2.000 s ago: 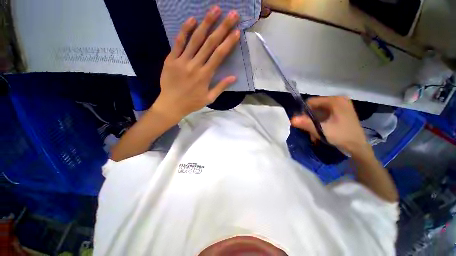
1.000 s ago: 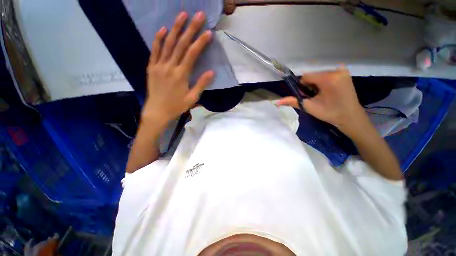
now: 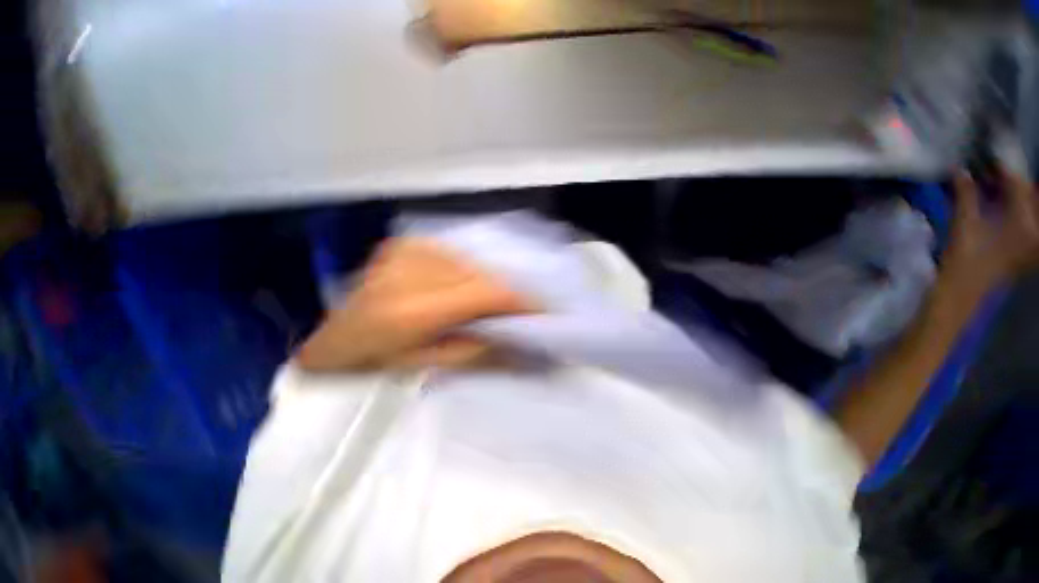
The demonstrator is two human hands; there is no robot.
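Observation:
The frame is strongly blurred. My left hand [image 3: 427,298] is in front of my chest, below the table's front edge, with its fingers closed on the light grey-blue panel [image 3: 501,241]. The panel hangs over my shirt towards the right, with a dark patch just under the fingers. My right hand [image 3: 993,233] is stretched out to the far right edge of the view, beside the right end of the table. Dark shapes lie at its fingertips, and I cannot tell whether it holds anything. The scissors cannot be made out.
The white table [image 3: 285,114] spans the top, with the tan machine plate [image 3: 490,17] at its back. Yellow-green snips [image 3: 729,43] lie by the plate. A small white and pink item [image 3: 894,125] is at the table's right. Blue crates [image 3: 171,342] and whitish cloth [image 3: 855,279] are below the table.
My left hand has come off the table towards my chest, with the light panel. My right hand has moved far right, and the scissors no longer show. The dark cloth has left the tabletop.

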